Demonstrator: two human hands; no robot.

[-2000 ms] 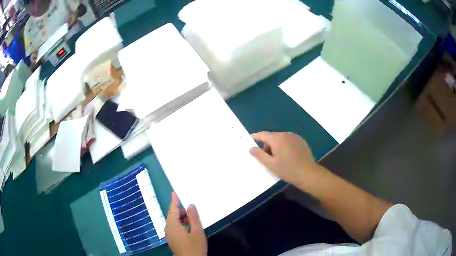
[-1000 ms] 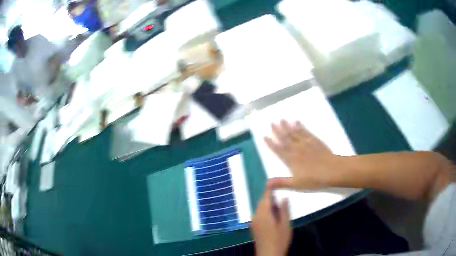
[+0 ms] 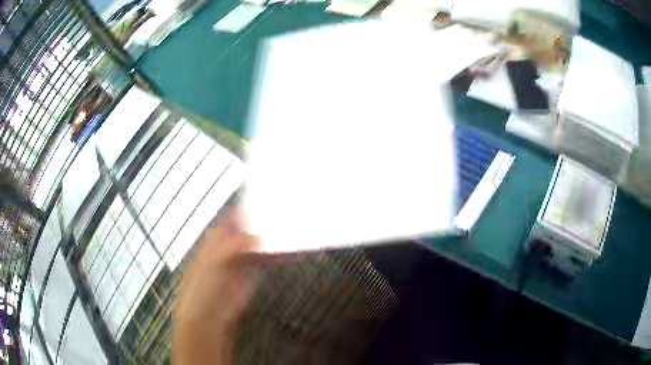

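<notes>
A bright white sheet (image 3: 350, 135), blurred and overexposed, is held up in the air at the centre. My left hand (image 3: 225, 249) grips its lower left corner; most of the fingers are blurred or hidden. My right hand is not in view. Behind the sheet's right edge, a blue solar cell array (image 3: 475, 160) with a white side strip lies on the table, partly covered from view. The low pale lay-up box (image 3: 579, 203) stands to the right, its dark-edged window visible with no white sheet on it.
A large wire rack (image 3: 107, 171) with white panels on its shelves fills the left side. White sheet stacks (image 3: 599, 100), a dark rectangle (image 3: 527, 85) among papers and a brown cardboard box (image 3: 546, 46) are at the upper right. The green table (image 3: 193, 71) edge runs near my body.
The view has swung left to the rack. The white sheet that lay on the box is now raised in my left hand. My right hand has left the picture.
</notes>
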